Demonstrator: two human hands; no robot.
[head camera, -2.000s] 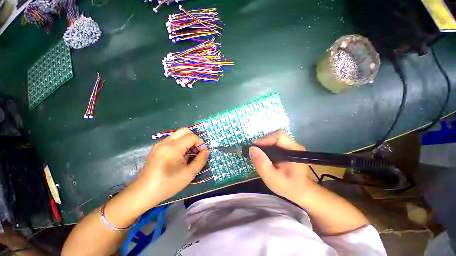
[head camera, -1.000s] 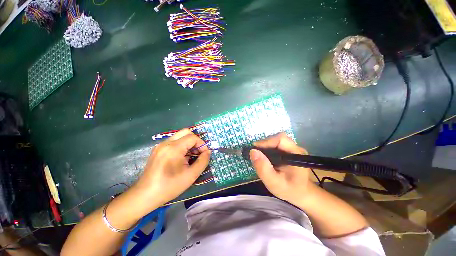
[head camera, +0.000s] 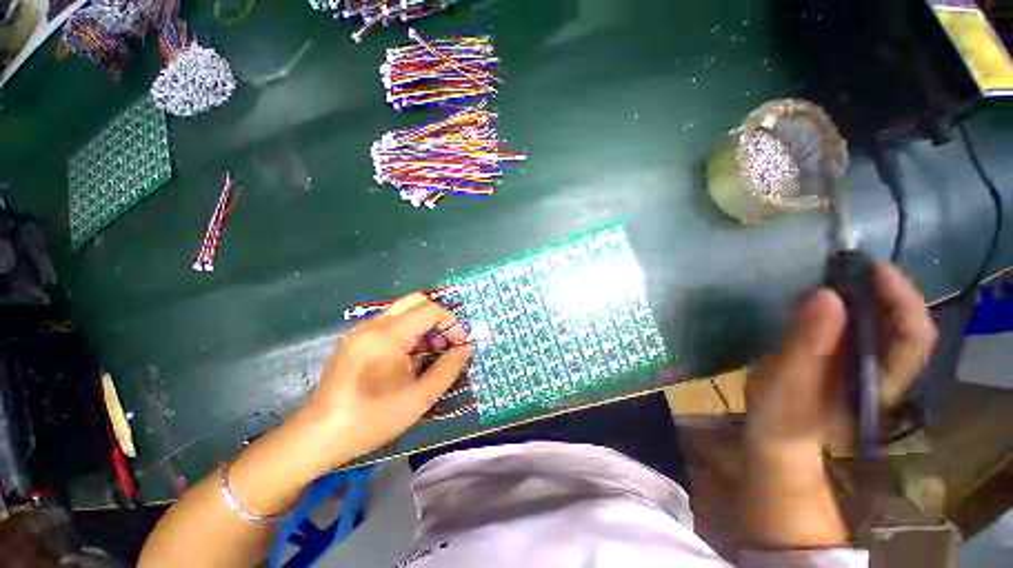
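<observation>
A green PCB panel (head camera: 567, 322) lies near the bench's front edge, with leads along its left side. My left hand (head camera: 389, 361) is over that side, its thumb and index finger pinching a thin connector lead (head camera: 447, 332) at the board. The fingers hide most of the lead. My right hand (head camera: 833, 366) is blurred, off the panel to the right, closed on the black handle of the soldering iron (head camera: 858, 333). The iron's metal tip points up, at the near right rim of the tip-cleaning pot (head camera: 726, 175). I cannot tell whether it touches.
Two lead piles (head camera: 444, 155) lie beyond the panel. A single lead (head camera: 217, 222), a spare panel (head camera: 120, 170) and bundled leads (head camera: 194, 80) are at left. A red-handled tool (head camera: 120, 466) is at the left edge. Black cords (head camera: 902, 211) run at right, below a yellow sponge (head camera: 972, 50).
My right hand and the iron have moved from the panel to the right, and the iron has swung tip-up by the pot. My left hand keeps its pinch. The view has shifted slightly.
</observation>
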